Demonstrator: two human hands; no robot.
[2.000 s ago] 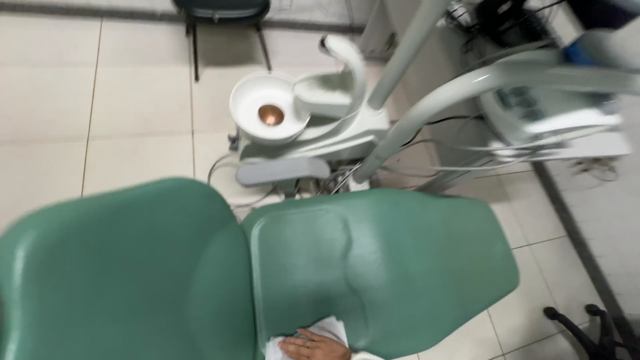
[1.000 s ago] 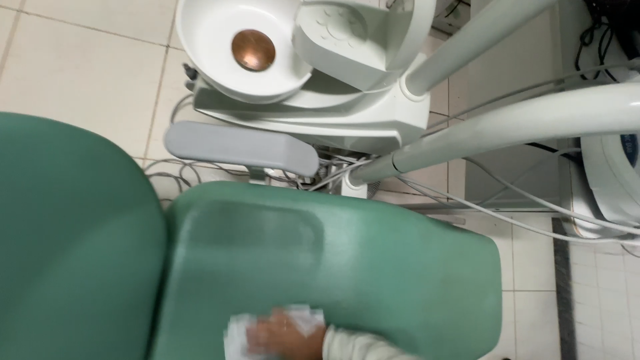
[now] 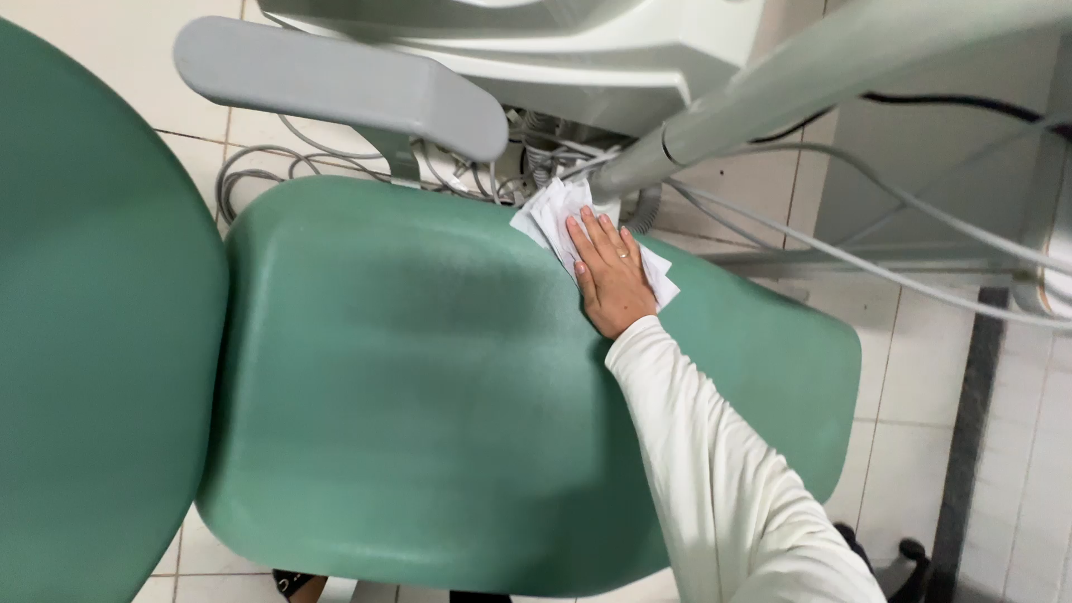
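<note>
My right hand [image 3: 615, 280], in a white sleeve, lies flat with spread fingers on white paper wipes [image 3: 559, 216], pressing them on the far edge of the green dental chair seat [image 3: 402, 360]. The upper corner of the wipes reaches past that edge, close to the foot of a pale pole. A ring is on one finger. The green backrest [image 3: 92, 318] stands at the left. My left hand is outside the view.
Beyond the seat are a grey armrest [image 3: 335, 84], the white dental unit base [image 3: 586, 75], coiled cables [image 3: 251, 180] and a thick pale pole [image 3: 754, 109]. Grey hoses hang at the right. Below are a foot in a sandal [image 3: 293, 582] and dark chair casters [image 3: 913, 553].
My right hand has moved with the wipes from the near part of the seat to its far edge. The view has come closer to the seat.
</note>
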